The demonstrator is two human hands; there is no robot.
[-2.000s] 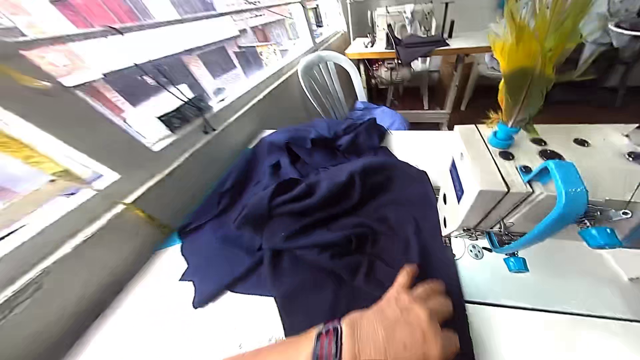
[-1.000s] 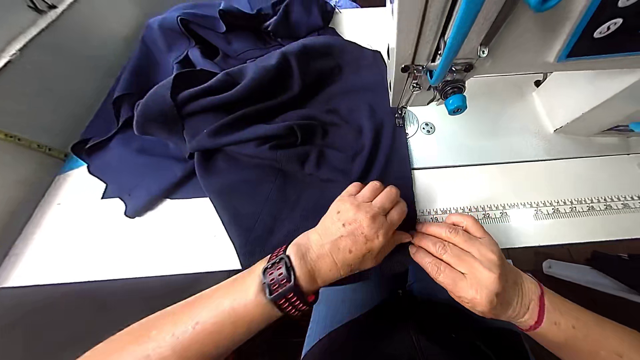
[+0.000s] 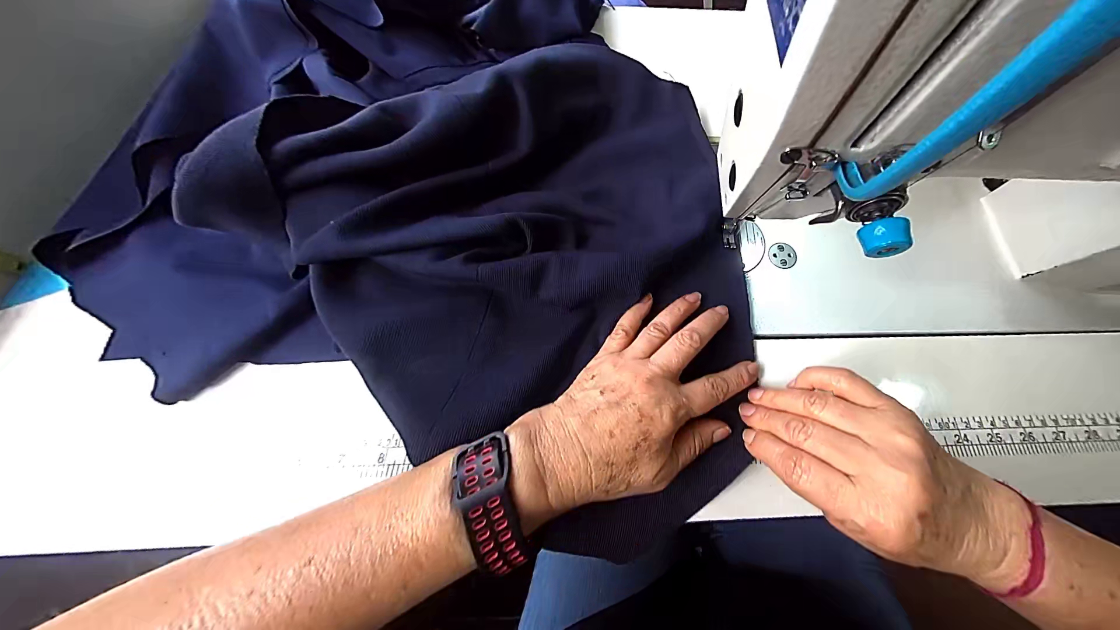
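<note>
Navy blue fabric lies in folds over the white sewing table, its right edge running under the presser foot of the sewing machine. My left hand, with a dark and red band on the wrist, rests flat on the cloth near that edge, fingers spread. Beside it my right hand has its fingertips at the fabric's edge, fingers close together; whether they pinch the cloth cannot be told. The cloth's lower corner hangs past the table's front edge, over blue-clad legs.
A printed measuring scale runs along the front of the white table. The machine's blue guard bar and blue knob stand above the right side. A grey wall is at the upper left.
The view has tilted down and come closer. My left hand was bunched at the fabric edge one second ago; now its fingers are spread flat on the cloth. My right hand remains by the edge.
</note>
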